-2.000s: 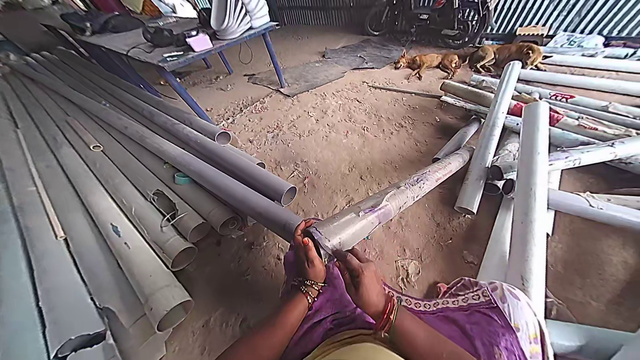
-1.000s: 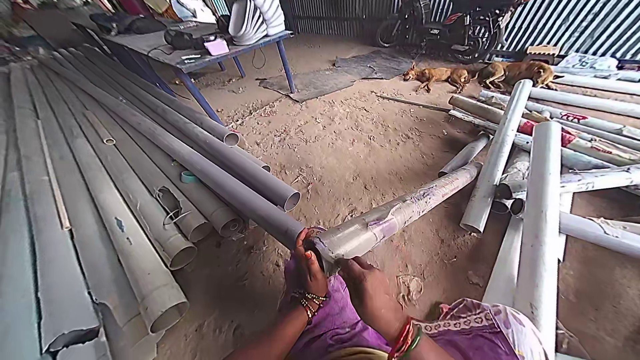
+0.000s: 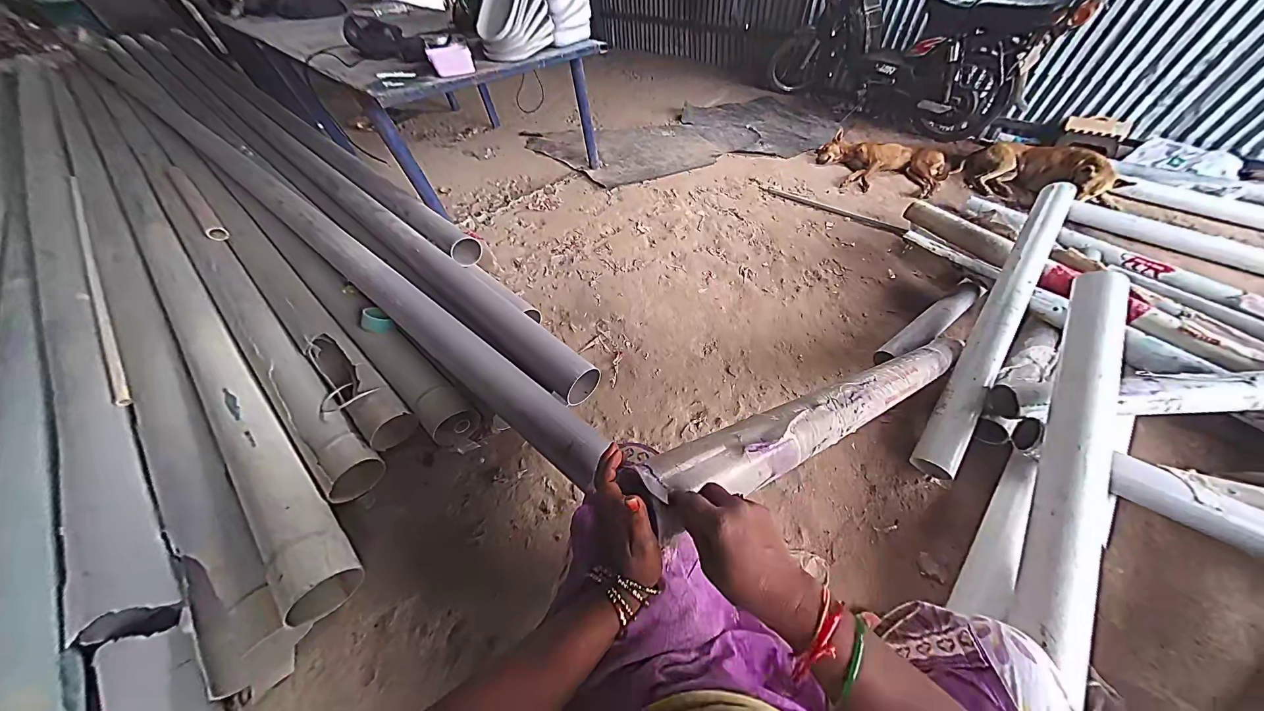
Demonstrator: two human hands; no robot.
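Note:
A long grey plastic pipe runs from the upper left to my lap. My left hand is wrapped against its near end, thumb side up, with beaded bangles at the wrist. My right hand, red thread and a green bangle on its wrist, pinches a thin greyish piece at the pipe's mouth; whether this is a blade or a strip, I cannot tell. Just beyond my hands lies a whitish pipe with torn, purple-stained wrapping, its near end close to my fingers. Purple patterned cloth covers my lap.
Many grey pipes lie side by side at the left, some broken. White pipes are piled crosswise at the right. A blue-legged table stands at the upper left. Two brown dogs lie on the dirt floor near a motorcycle.
My right hand has shifted slightly at the pipe's end, its wrist turned. My left hand stays on the pipe's end.

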